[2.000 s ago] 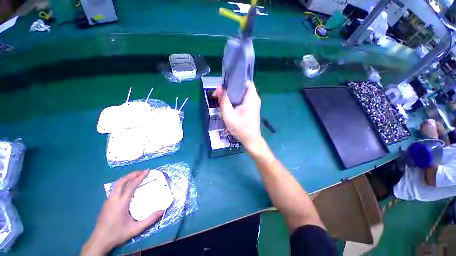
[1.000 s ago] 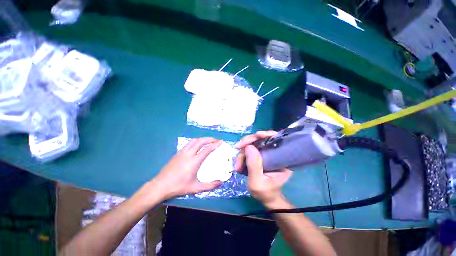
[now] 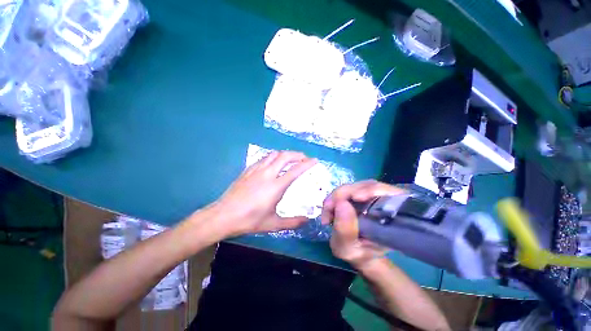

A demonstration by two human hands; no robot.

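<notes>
A white housing (image 3: 304, 192) lies on a crinkly clear bag (image 3: 337, 173) near the bench's front edge. My left hand (image 3: 269, 191) grips it from the left, thumb below and fingers above. My right hand (image 3: 355, 216) is closed around the front of the grey electric screwdriver (image 3: 421, 233), which lies nearly level with its nose towards the housing's right side. The driver's tip is hidden by my fingers. The yellow cord (image 3: 528, 242) holds the driver's rear end.
White pieces with thin rods (image 3: 317, 97) lie on a bag behind the housing. Bagged frames (image 3: 55, 119) are heaped at left. The screw feeder (image 3: 483, 139) stands at right, a finished unit (image 3: 424, 35) behind it. A cardboard box (image 3: 84, 239) is below the bench edge. A black tray (image 3: 541, 187) is far right.
The view has shifted closer and turned. The driver came down from above the feeder to the housing's right side and now points more towards the lower right. My left hand stays on the housing.
</notes>
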